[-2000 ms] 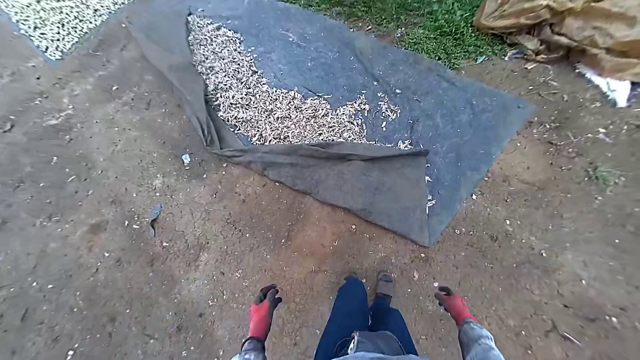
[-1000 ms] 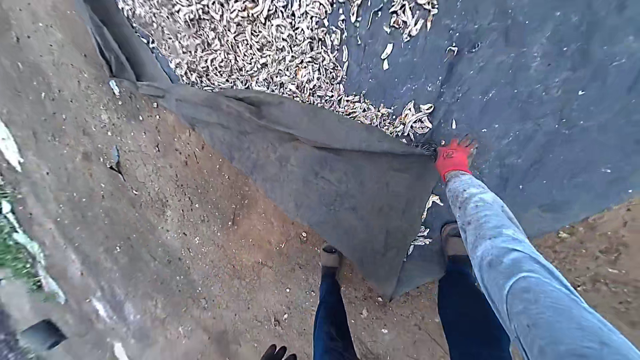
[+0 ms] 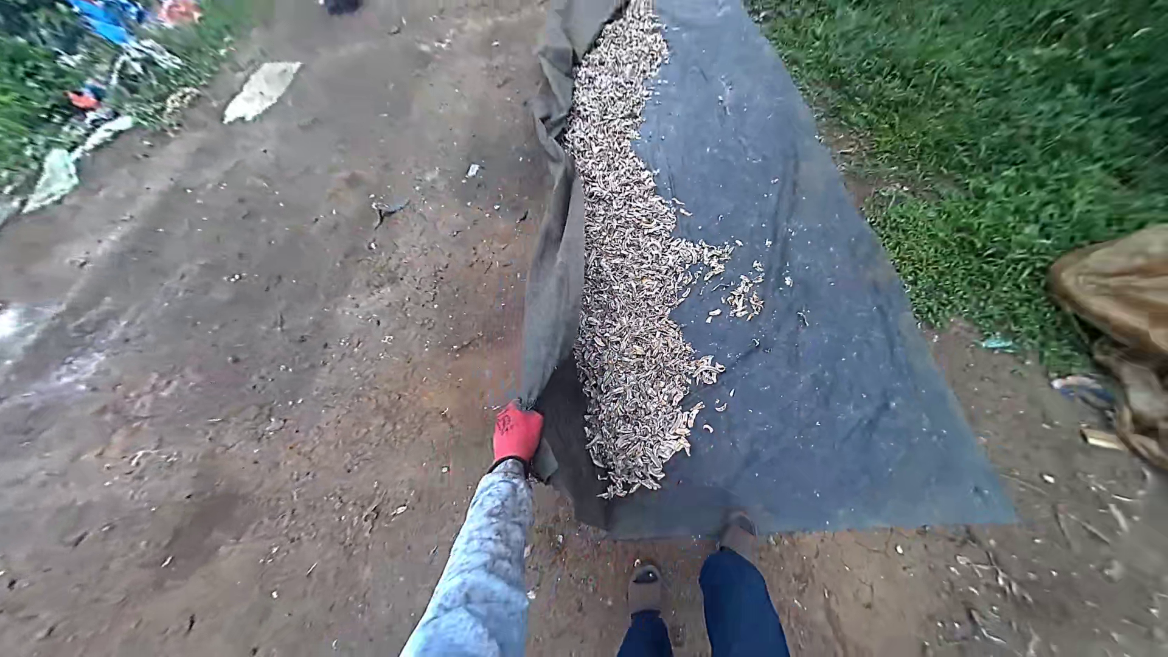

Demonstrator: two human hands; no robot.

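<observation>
My left hand (image 3: 517, 432), in a red glove with a dark cuff and a grey-blue sleeve behind it, is closed on the near-left edge of a dark cloth sheet (image 3: 821, 383). The gripped edge stands up as a dark grey fold (image 3: 557, 283) running away from me, left of the load. Pale, dried, curled pieces (image 3: 630, 347) lie in a long heap beside the fold, with a few scattered on the sheet's right part. My right hand is not in view.
My feet, in sandals (image 3: 644, 589), stand at the sheet's near edge. Bare soil (image 3: 319, 365) lies left, grass (image 3: 1004, 164) right. A brown crumpled sack or sheet (image 3: 1122, 301) rests at the far right. Litter (image 3: 109, 27) lies in grass at upper left.
The sheet's edge, held by my right hand one second ago, is now in my left hand and lifted back to the left, uncovering more pieces. My right hand has left the view. The view has turned.
</observation>
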